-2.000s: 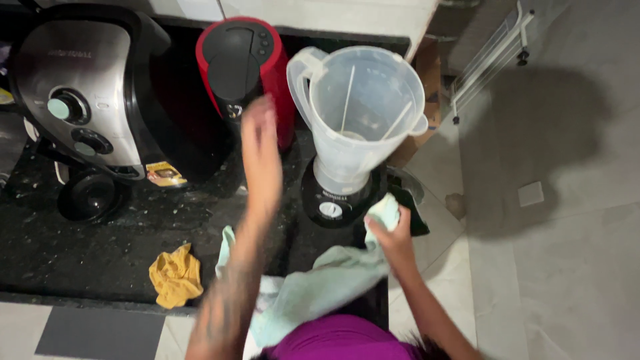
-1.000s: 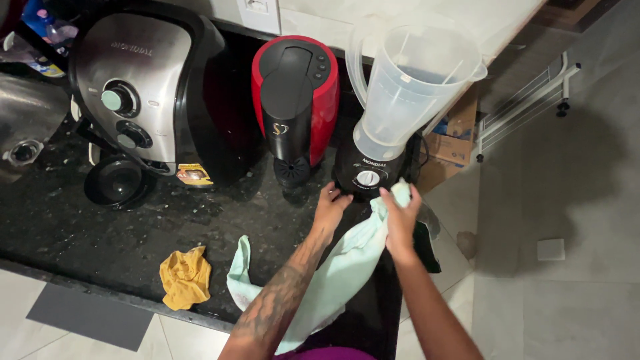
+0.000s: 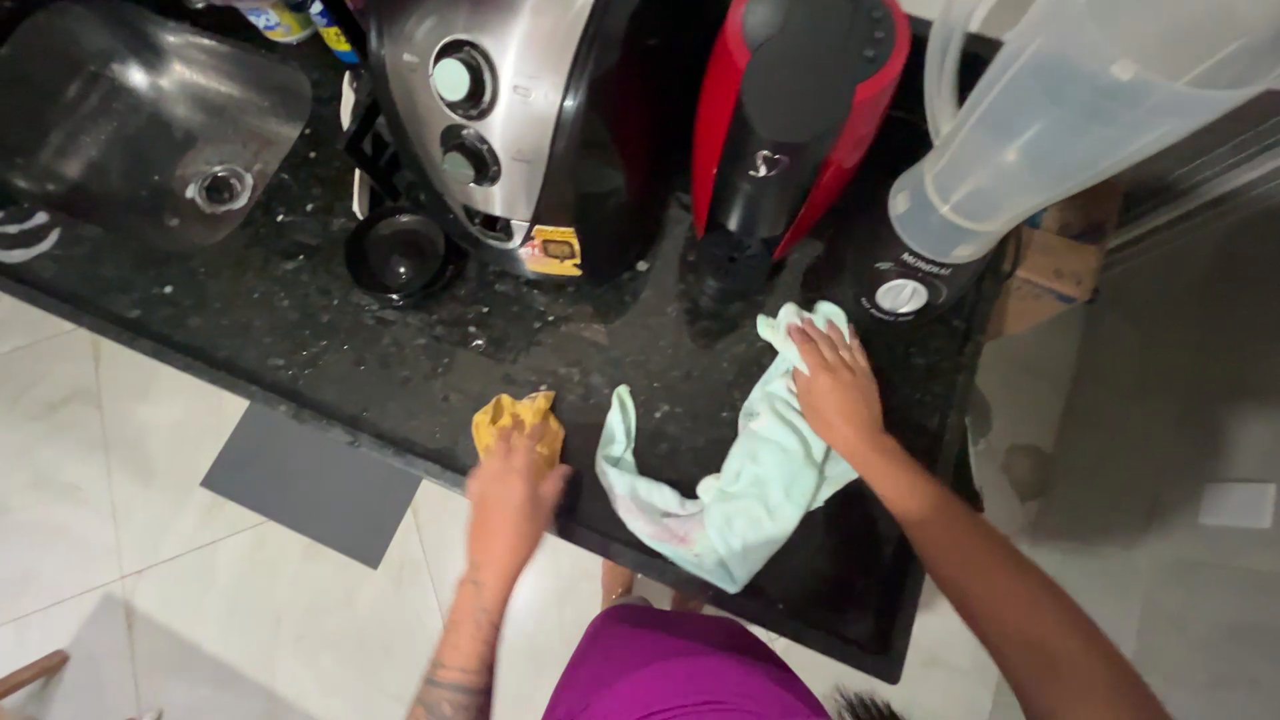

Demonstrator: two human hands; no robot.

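Observation:
My left hand (image 3: 515,490) reaches over the counter's front edge, its blurred fingers over the lower part of a crumpled yellow cloth (image 3: 520,410); whether they grip it I cannot tell. My right hand (image 3: 835,385) lies on the upper end of a long, pale green cloth (image 3: 765,490), fingers bent over the bunched fabric. That cloth curves down and left across the black stone counter (image 3: 560,350). Just above my right hand stands a blender with a black base (image 3: 915,285) and a translucent jug (image 3: 1060,120).
A red and black capsule coffee machine (image 3: 800,120) stands left of the blender. Farther left are a silver and black air fryer (image 3: 500,110), a small black bowl (image 3: 400,250) and a steel sink (image 3: 150,120). A cardboard box (image 3: 1060,255) sits beyond the counter's right end.
My left hand has left the blender base and moved left to the yellow cloth. My right hand has lowered the pale green cloth's end onto the counter. The view has shifted left.

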